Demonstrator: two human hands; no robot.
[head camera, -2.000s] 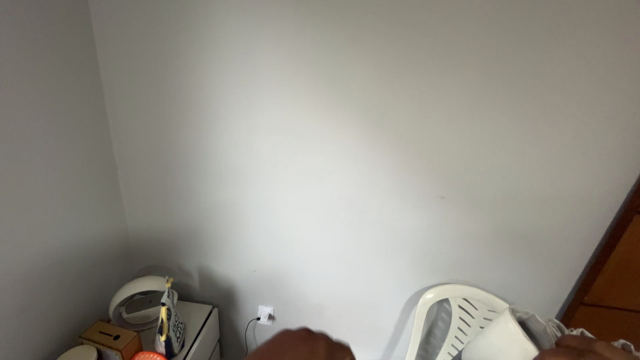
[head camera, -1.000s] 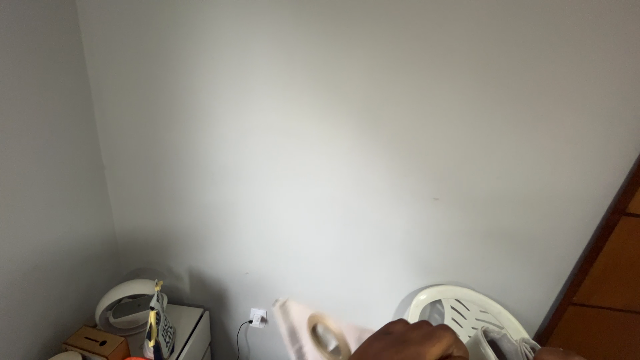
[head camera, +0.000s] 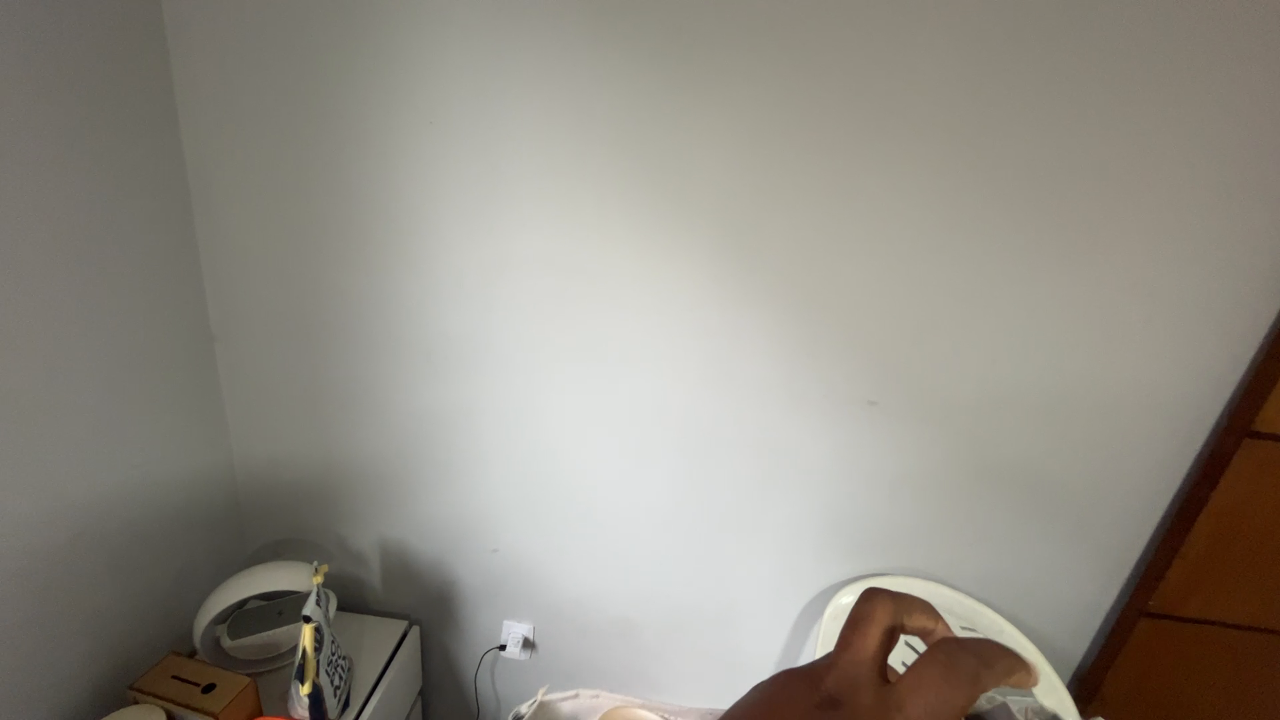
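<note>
My left hand (head camera: 880, 655) is at the bottom right, in front of the back of a white plastic chair (head camera: 850, 610). Its fingers are bent, and whether they grip anything cannot be told. Just left of the wrist, at the bottom edge, shows a strip of whitish fabric (head camera: 575, 700) with part of a beige ring (head camera: 630, 714) on it. Some pale, crumpled material (head camera: 1010, 704) lies under the fingertips, mostly cut off by the frame. My right hand is not seen.
A white cabinet (head camera: 385, 665) stands in the left corner, with a white ring-shaped device (head camera: 215, 615), a printed bag (head camera: 335, 665) and a brown box (head camera: 195, 688) by it. A plug with a black cord sits in a wall socket (head camera: 517, 640). Brown wooden panelling (head camera: 1215, 540) is at right.
My left hand has moved right, to in front of the chair back. The fabric with the ring came into view beside it and now sits lower. My right hand, at the right edge earlier, has left view.
</note>
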